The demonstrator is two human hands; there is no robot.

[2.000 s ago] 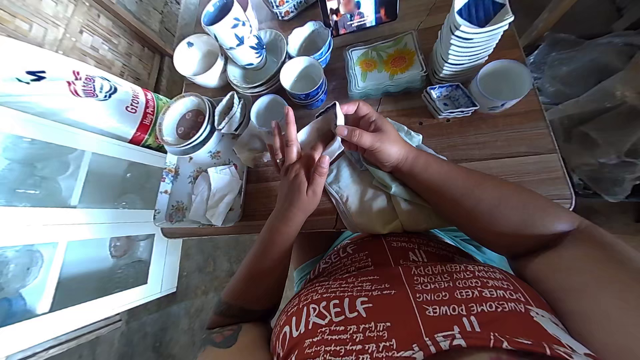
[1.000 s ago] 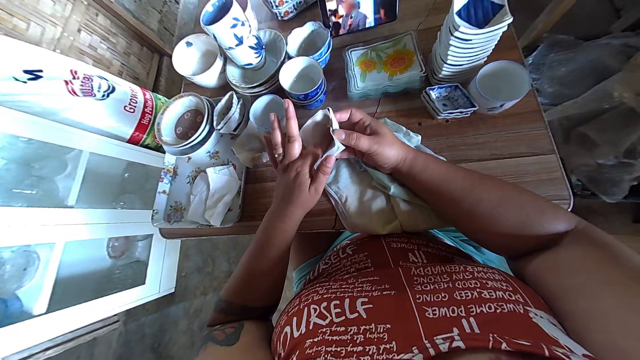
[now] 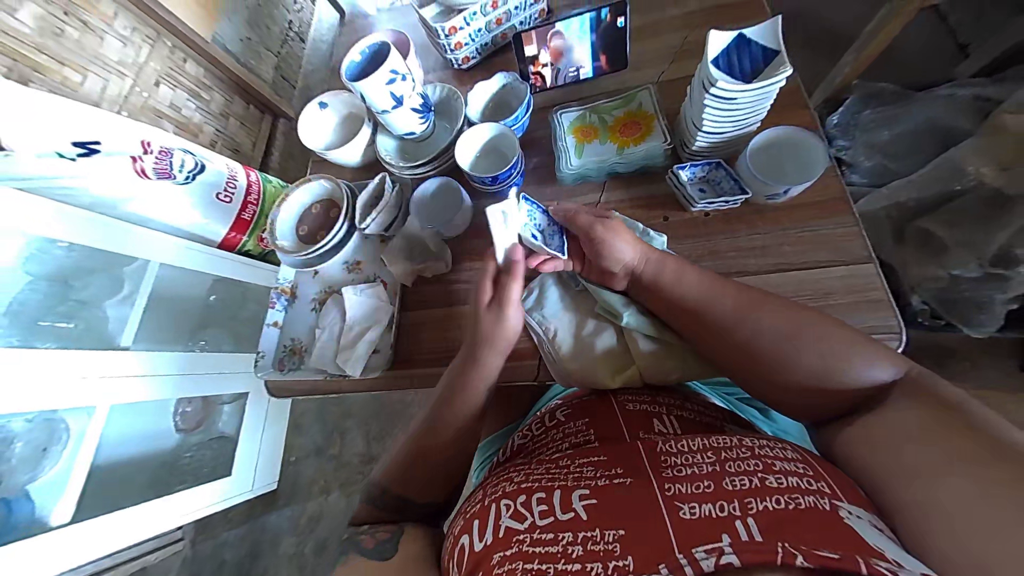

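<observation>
My right hand [image 3: 600,244] holds a small blue-and-white square ceramic dish [image 3: 542,227], tilted on its side with its patterned inside facing left. Close on its left, my left hand [image 3: 500,300] pinches a white piece of tissue or cloth [image 3: 504,228] upright between thumb and fingers. Under my right hand a pale cloth [image 3: 584,328] lies bunched at the table's near edge. Similar blue-and-white square dishes [image 3: 710,182] are stacked to the right, beside a white round bowl [image 3: 782,164].
Beyond my hands stand blue-and-white bowls [image 3: 488,152], a leaf-patterned cup [image 3: 390,88], sunflower dishes [image 3: 616,132], a tall stack of square dishes [image 3: 732,96] and a phone [image 3: 572,46]. On the left, a floral tray [image 3: 276,344] holds crumpled tissue [image 3: 364,324] and stacked bowls [image 3: 310,220].
The held dish has turned, and its blue patterned inside now shows. My left hand, spread against it before, has drawn back slightly and pinches the white piece.
</observation>
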